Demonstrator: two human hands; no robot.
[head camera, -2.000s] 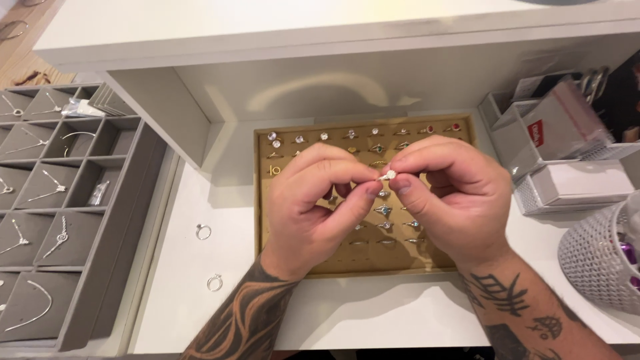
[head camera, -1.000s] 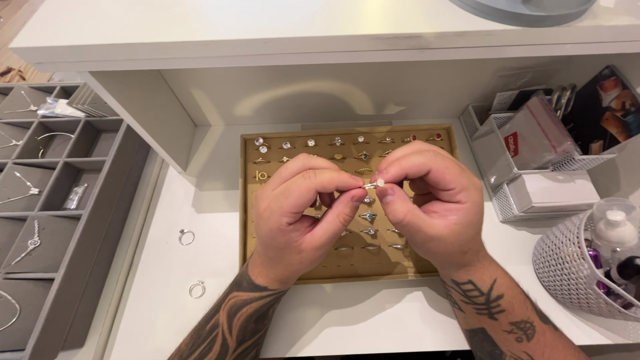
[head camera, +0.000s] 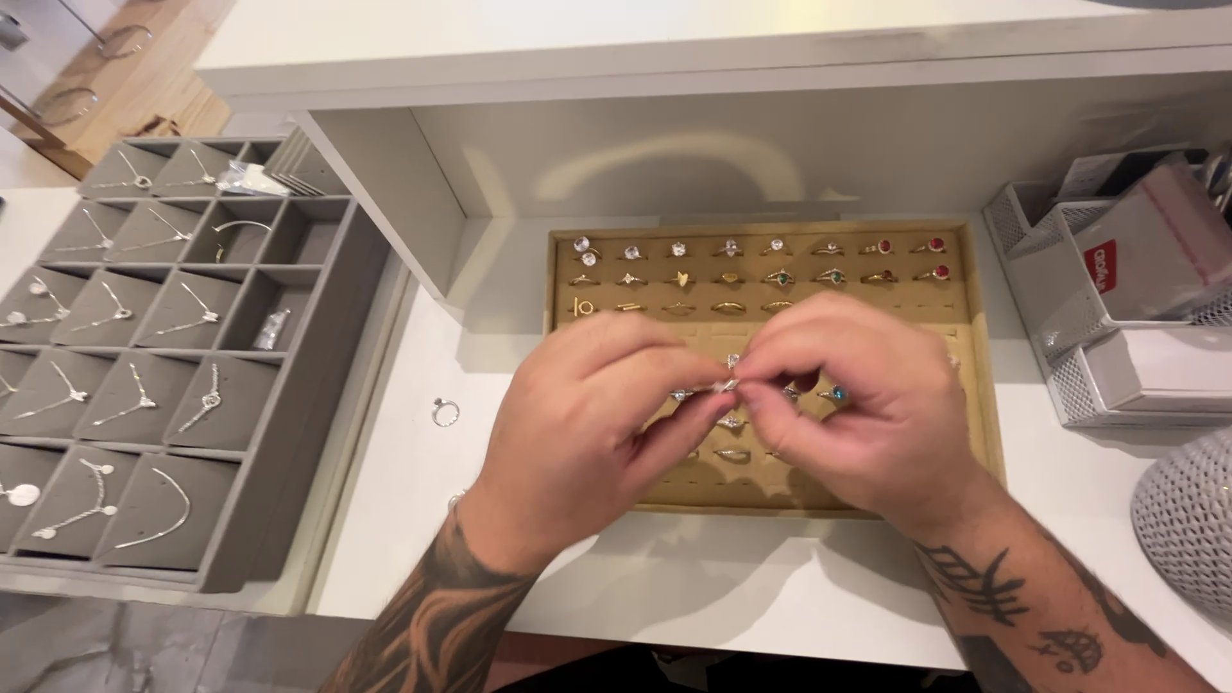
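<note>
Between the fingertips of both hands is a small silver-coloured ring (head camera: 724, 385), partly hidden by the fingers. My left hand (head camera: 602, 428) pinches it from one side, and my right hand (head camera: 857, 404) from the other. Beneath them lies a tan ring display tray (head camera: 984, 385) with rows of gold and silver rings, some with clear, red, green or blue stones. The hands cover much of its middle. A loose silver ring (head camera: 445, 413) rests on the white surface left of the tray. Another ring (head camera: 456, 499) shows partly beside my left wrist.
At the left stands a grey compartment tray (head camera: 279, 462) of necklaces and bracelets. A white shelf board (head camera: 674, 72) overhangs the back. On the right are a mesh organizer (head camera: 1059, 337) with packets and a grey woven basket (head camera: 1189, 520).
Both hands stay together over the tray, fingers around the ring. A white tag or stone visible at the right fingertips earlier is now mostly hidden. The view has shifted left.
</note>
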